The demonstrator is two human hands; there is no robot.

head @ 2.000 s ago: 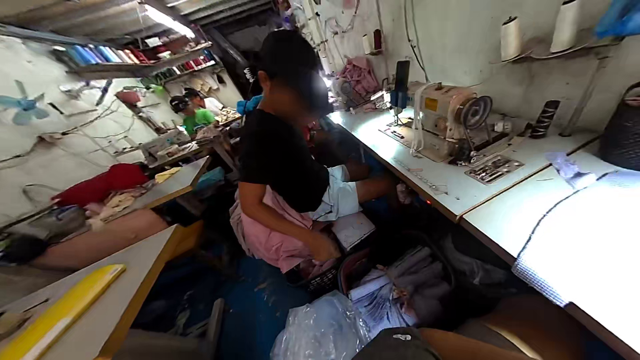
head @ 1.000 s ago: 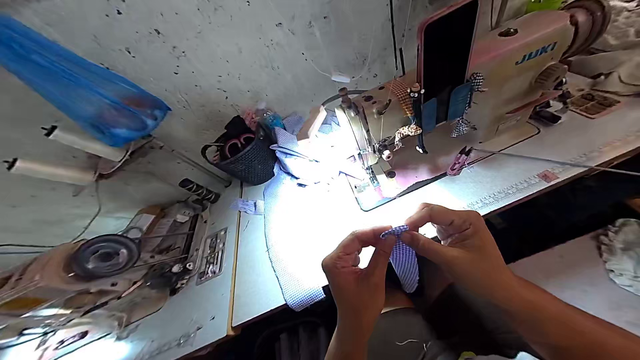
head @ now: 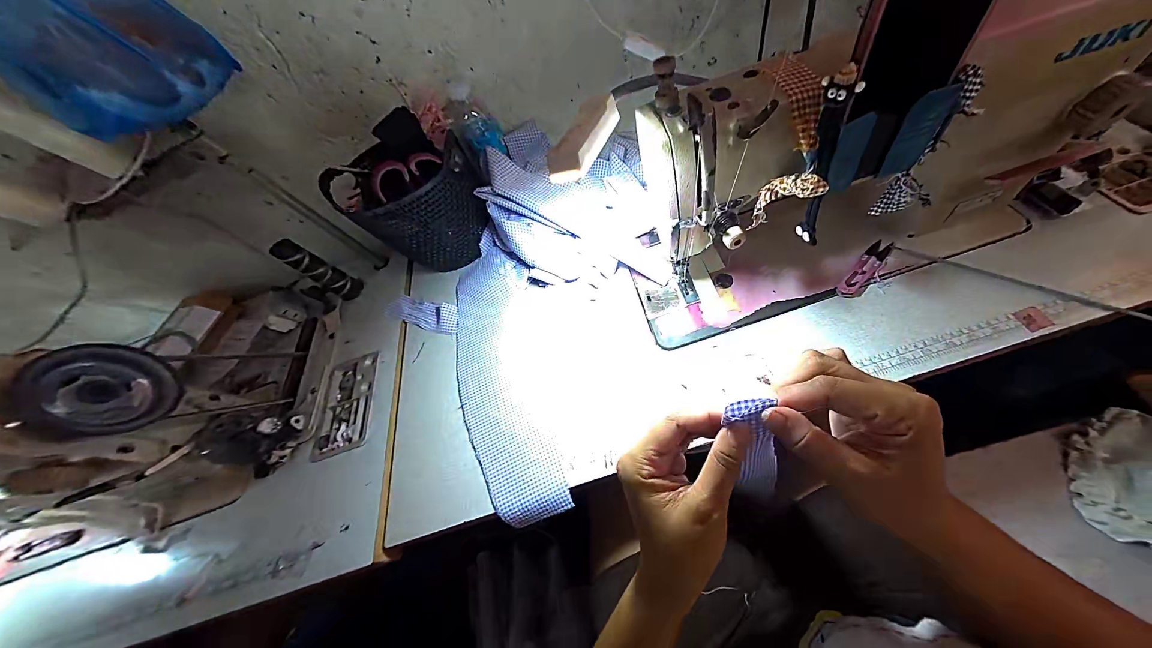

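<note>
A narrow blue-and-white checked fabric strip is pinched between my two hands just off the front edge of the sewing table. My left hand grips its left end with thumb and fingertips. On its right end, my right hand has thumb and forefinger closed; the strip's tail hangs below between the hands. Behind them stands an industrial sewing machine, its presser foot over the lit plate. More checked fabric lies left of the needle, one end over the front edge, with a crumpled heap behind.
A dark woven basket holding scissors stands against the wall. Pink-handled thread snips lie on the machine bed's right. Another machine with a black handwheel occupies the left table. A blue bag hangs upper left.
The view has swung from a seated person and other tables to this machine. Since one second ago, my hands remain pinched on the strip, with more of its folded end showing.
</note>
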